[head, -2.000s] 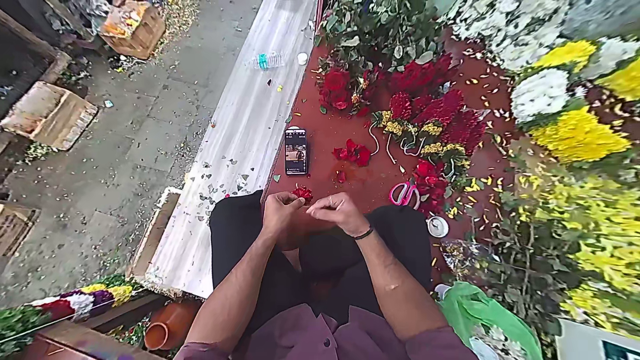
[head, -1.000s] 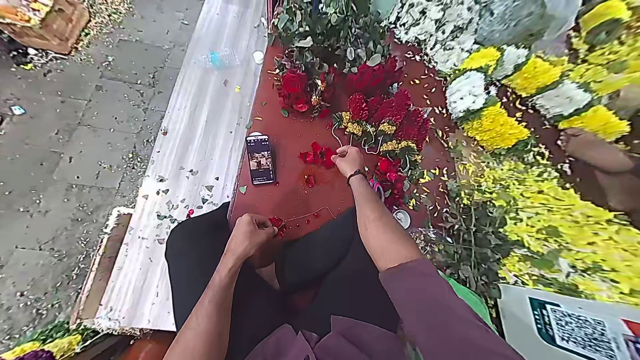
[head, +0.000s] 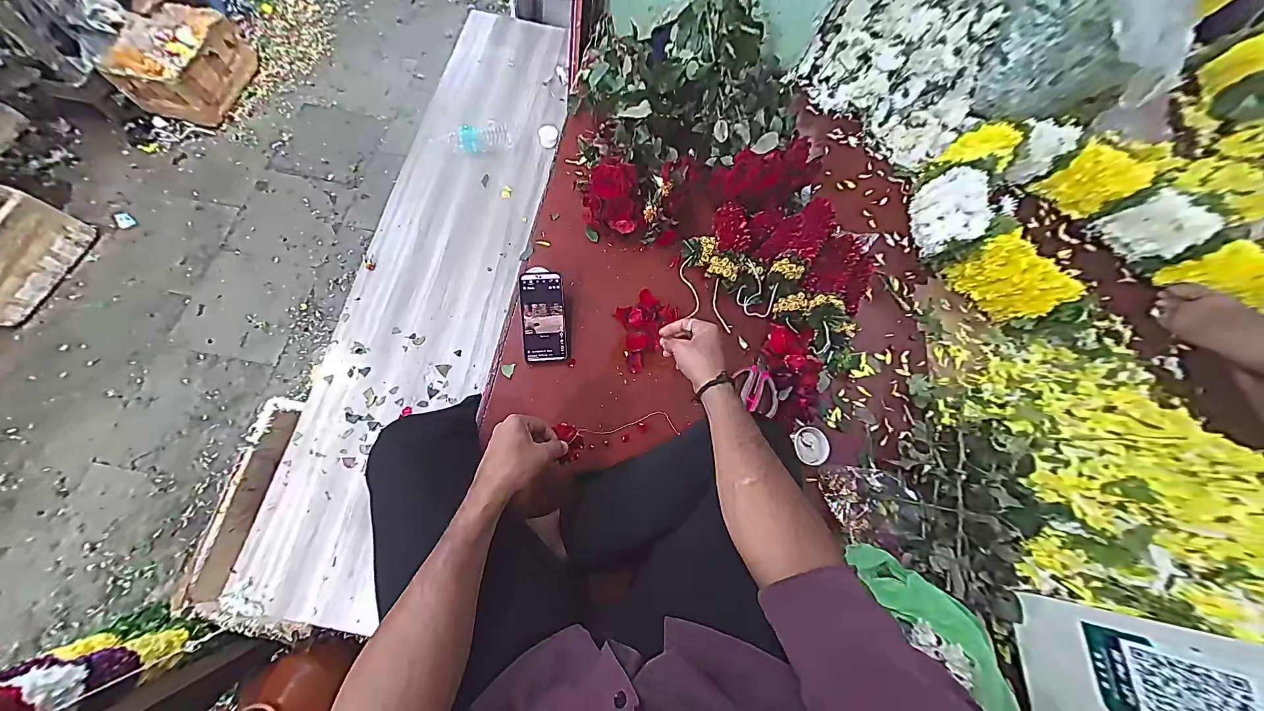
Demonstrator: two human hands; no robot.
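My left hand (head: pixel 525 454) is closed at the fingertips on a small bunch of red petals (head: pixel 567 440) above my lap. From the bunch a thin pale thread (head: pixel 632 425) runs right across the red surface (head: pixel 602 380). My right hand (head: pixel 693 348) reaches to the right edge of a small pile of red petals (head: pixel 640 326), fingertips pinched together; whether a petal is between them cannot be told. Pink-handled scissors (head: pixel 757 389) lie beside my right wrist. A phone (head: pixel 544 316) with a lit screen lies left of the pile.
Red flower garlands with yellow blossoms (head: pixel 780 257) lie beyond my right hand, with leafy stems (head: pixel 681 89) behind. A round white-rimmed container (head: pixel 811 445) stands by my right knee. A plastic bottle (head: pixel 481 136) lies on the white board. Another person's bare foot (head: pixel 1220 331) is at far right.
My hands were close together two seconds ago. My right hand has since moved away to the petal pile, while my left has stayed by my lap with the red bunch. The thread now shows stretched out.
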